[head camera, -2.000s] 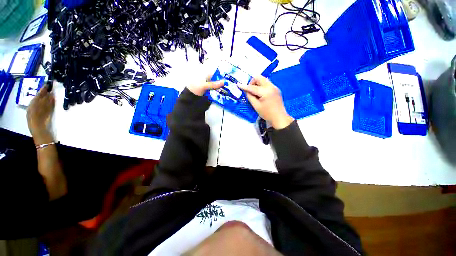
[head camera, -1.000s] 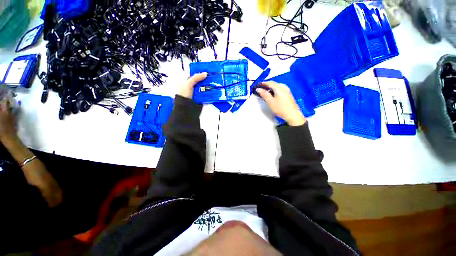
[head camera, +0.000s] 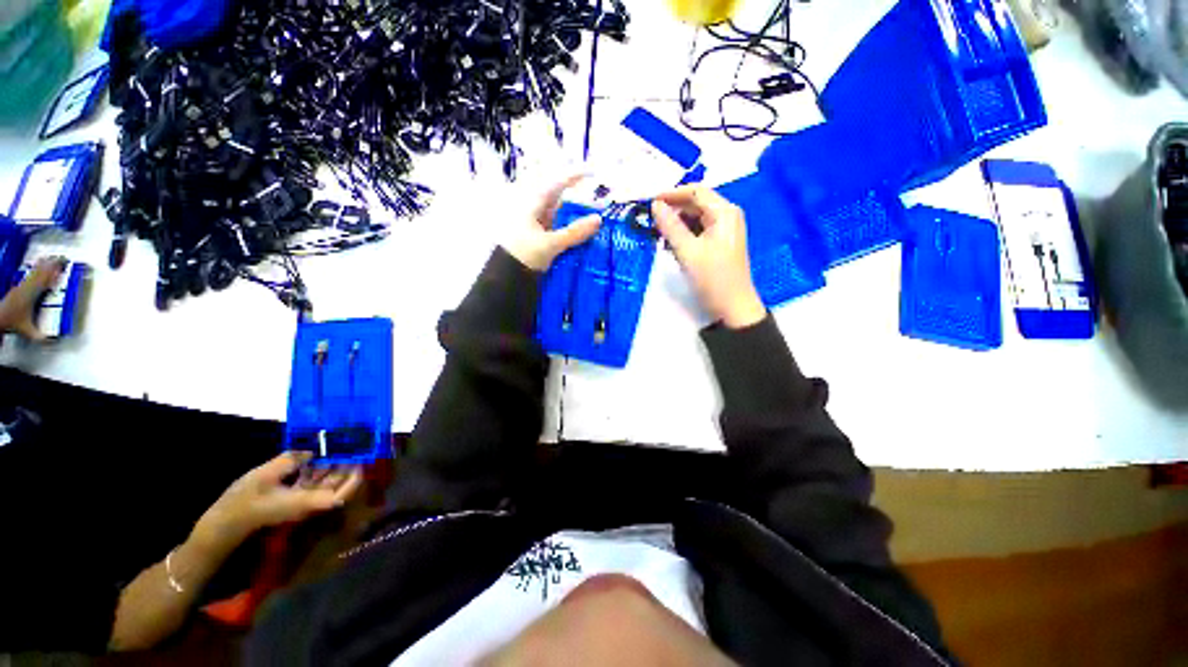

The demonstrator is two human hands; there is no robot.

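A blue blister tray lies in front of me with two cable plugs side by side at its near end. My left hand holds the tray's far left corner. My right hand pinches the bundled black USB cable at the tray's far end. The cable bundle is partly hidden by my fingers.
At left, a neighbour's hand holds a filled blue tray. A black cable pile fills the upper left. Stacked empty trays, a single tray, a retail box and a grey bucket stand right.
The tray in my hands has turned, its plugs now toward me. My right hand has moved to its far end. The neighbour has pulled the filled tray to the table's front edge.
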